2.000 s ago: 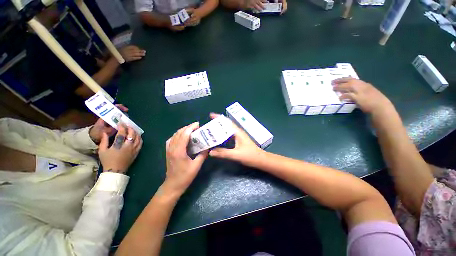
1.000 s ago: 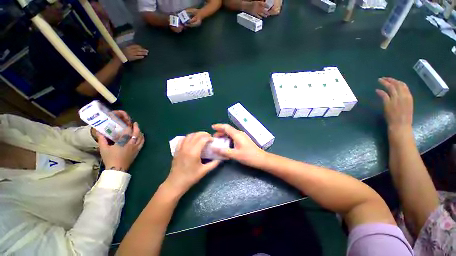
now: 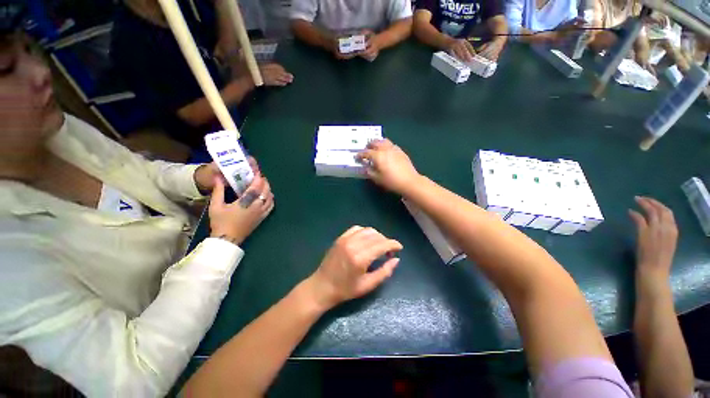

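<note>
My right hand (image 3: 391,165) reaches forward and pinches the right end of a white carton (image 3: 339,164) lying on the green table. This carton sits against the near side of a white carton block (image 3: 342,137). My fingers cover its right end. My left hand (image 3: 360,261) is nearer to me, above the table, empty with its fingers curled apart. A single white carton (image 3: 433,232) lies slanted on the table, partly hidden behind my right forearm.
A carton row (image 3: 537,190) lies right of my forearm, with a neighbour's hand (image 3: 655,233) beyond it. At left, a person in a cream shirt (image 3: 101,256) holds a carton (image 3: 230,161). Slanted cream bars (image 3: 198,66) rise at upper left. People with cartons sit across the table.
The carton between my hands has moved forward, now against the carton block under my right hand. My left hand has let go. The view has shifted, showing more people across the table.
</note>
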